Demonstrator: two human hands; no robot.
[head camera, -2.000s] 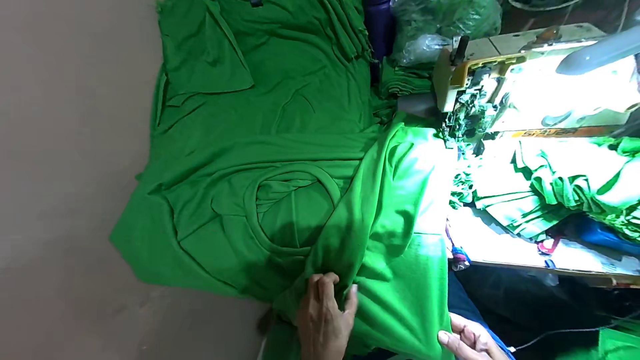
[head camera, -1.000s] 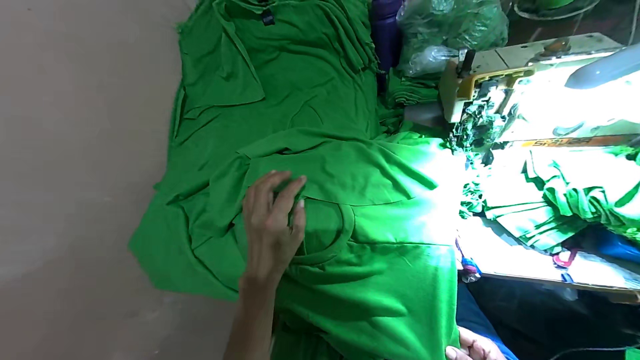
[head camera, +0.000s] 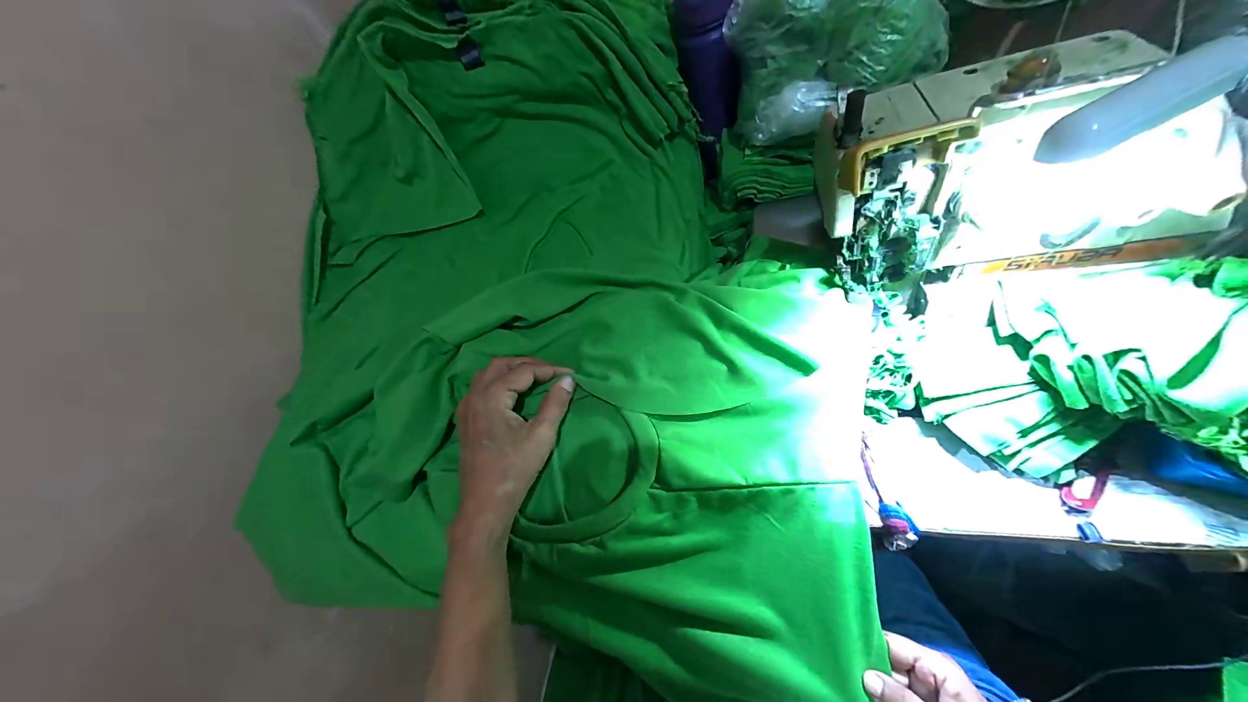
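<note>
A green knit shirt (head camera: 741, 556) lies spread over a heap of green fabric, its round ribbed neckline (head camera: 642, 458) facing up. My left hand (head camera: 507, 429) is at the upper left rim of that neckline, thumb and fingertips closed on the cloth there. At the lower right, my right hand (head camera: 916, 673) pinches the shirt's edge between thumb and fingers; part of this hand is cut off by the frame. The shirt's upper right part lies in bright light beside the sewing machine (head camera: 897, 214).
More green garments (head camera: 526, 146) are piled behind. A clear plastic bag (head camera: 838, 49) and a dark purple object (head camera: 702, 68) stand at the back. Gathered green pieces (head camera: 1092, 361) lie on the machine table (head camera: 994, 497), near red-handled thread snips (head camera: 1084, 495). A grey lamp head (head camera: 1141, 102) overhangs the machine.
My left hand has moved up from the bottom of the view to the neckline. The shirt's upper layer has been folded back, and the neckline sits farther right. My right hand stays at the lower right edge.
</note>
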